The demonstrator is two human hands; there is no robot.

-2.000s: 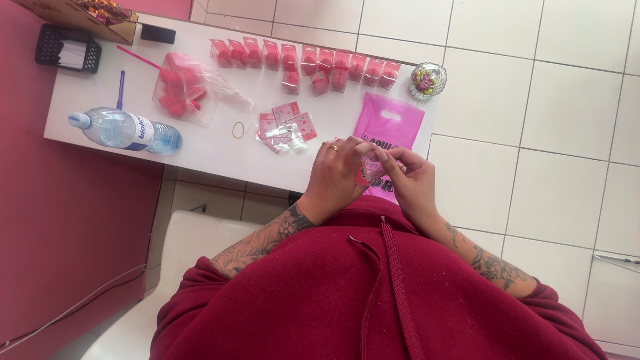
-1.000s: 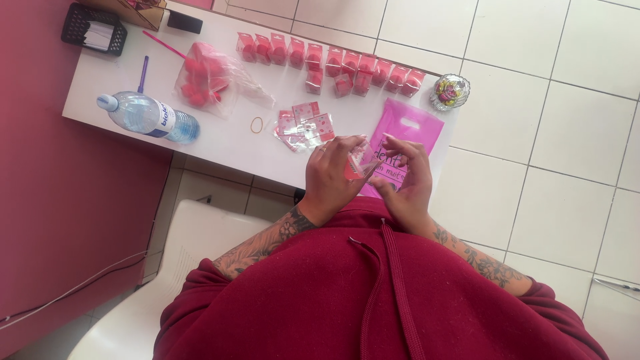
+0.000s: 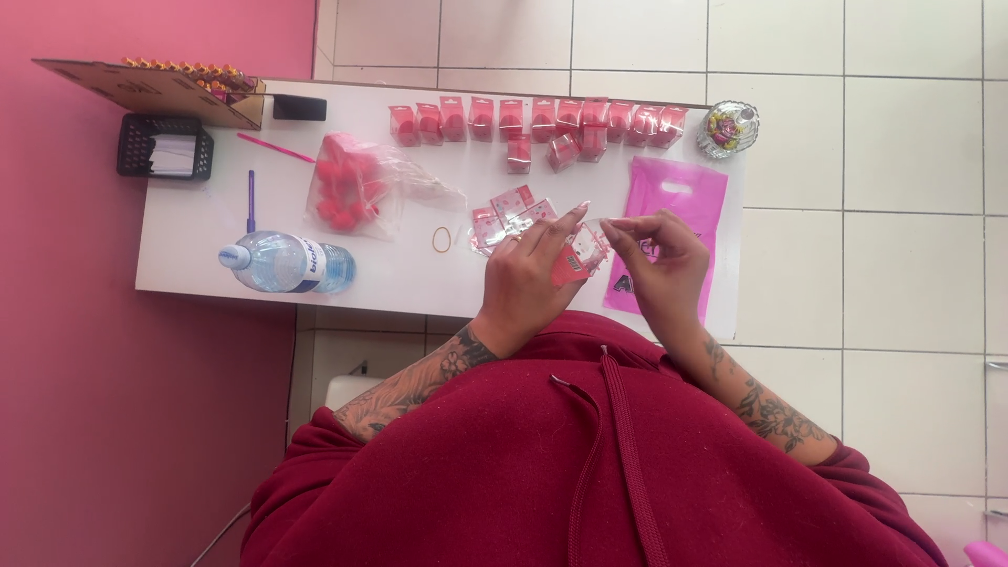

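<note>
My left hand (image 3: 526, 277) holds a small clear plastic box with a pink printed part (image 3: 579, 258) above the table's front edge. The thumb and forefinger of my right hand (image 3: 661, 256) pinch together at the box's right end, apparently on its clear edge. Just beyond my left hand lie flat printed clear packages (image 3: 512, 213), overlapping. Small clear boxes with red-pink contents (image 3: 510, 118) stand in a row at the back, with several more in front of them. A clear bag of red sponge-like pieces (image 3: 346, 189) lies left of the flat packages.
A pink plastic bag (image 3: 681, 189) lies beneath my right hand. Left are a water bottle (image 3: 287, 262), purple pen (image 3: 251, 201), pink stick (image 3: 276, 147), black basket (image 3: 205, 157), black block (image 3: 299, 108) and wooden display (image 3: 173, 94). A rubber band (image 3: 441, 239) and glass candy dish (image 3: 726, 130) are also there.
The fingers of my right hand have come from spread apart to pinched at the right end of the small box. My left hand still holds the box.
</note>
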